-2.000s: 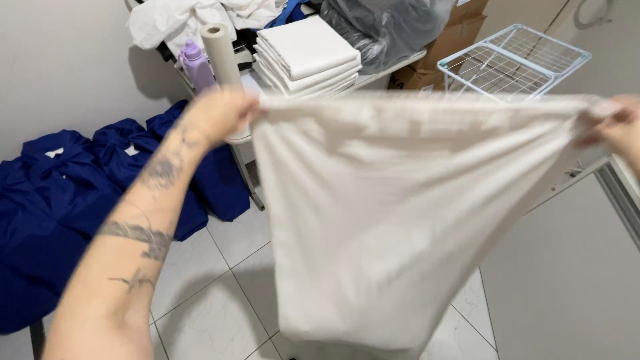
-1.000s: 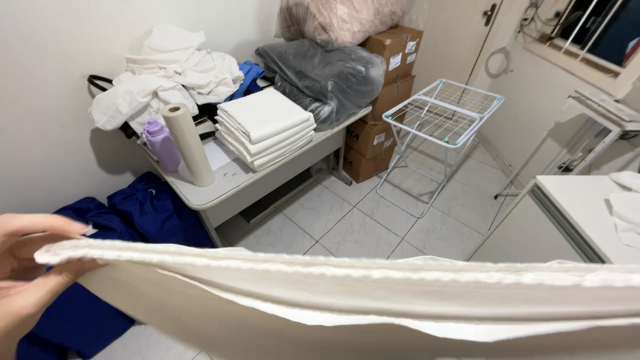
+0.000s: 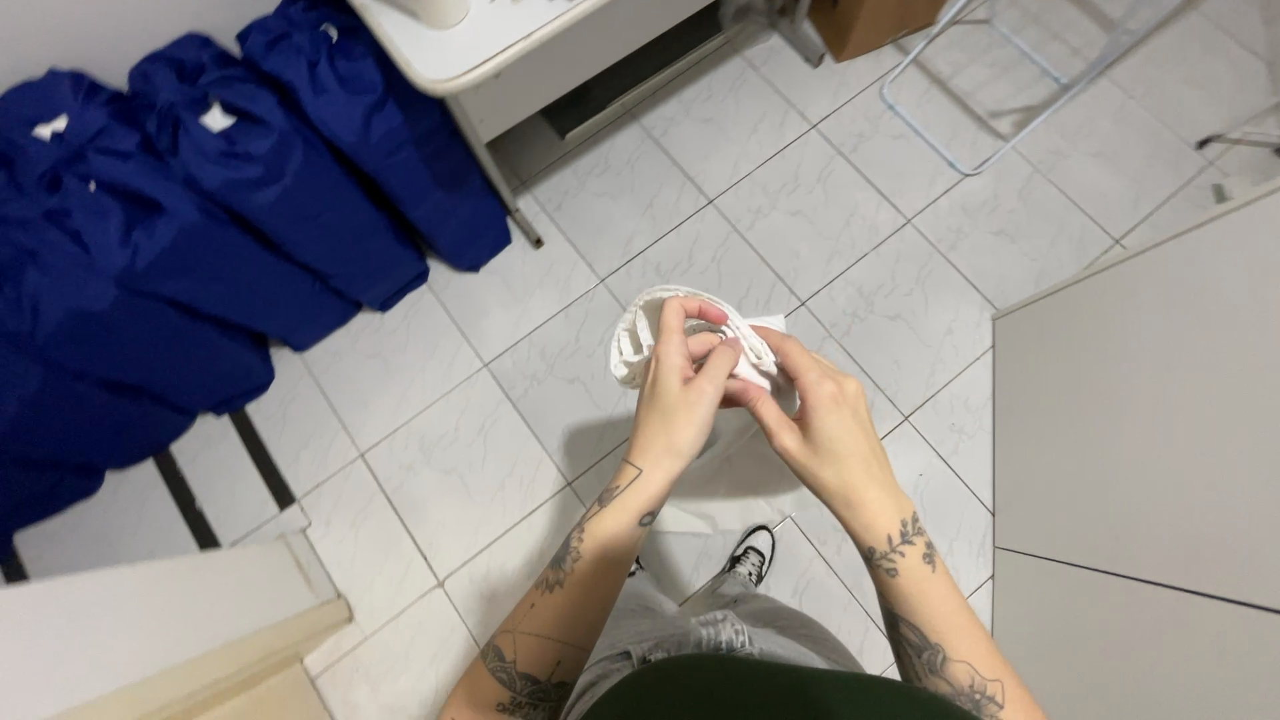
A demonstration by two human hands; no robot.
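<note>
A white cloth (image 3: 630, 345) is gathered near the middle of the head view, its upper edge bunched in loops between my hands. My left hand (image 3: 690, 365) pinches the bunched edge, with its fingers curled over the top. My right hand (image 3: 805, 390) grips the same cloth from the right side, and its fingertips nearly meet those of my left hand. The rest of the fabric hangs beneath my hands, above the floor tiles, and is partly hidden by them.
Blue fabric bundles (image 3: 200, 200) line the left side. A white table (image 3: 480, 65) stands at the top, with a cardboard box (image 3: 870, 25) and a folding drying rack (image 3: 975, 165) to its right. A light cabinet (image 3: 1130, 420) is at the right; a pale surface (image 3: 160, 620) lies lower left.
The cloth was stretched wide between my hands; now my hands are close together with its edge bunched up. The view has tilted down towards the floor.
</note>
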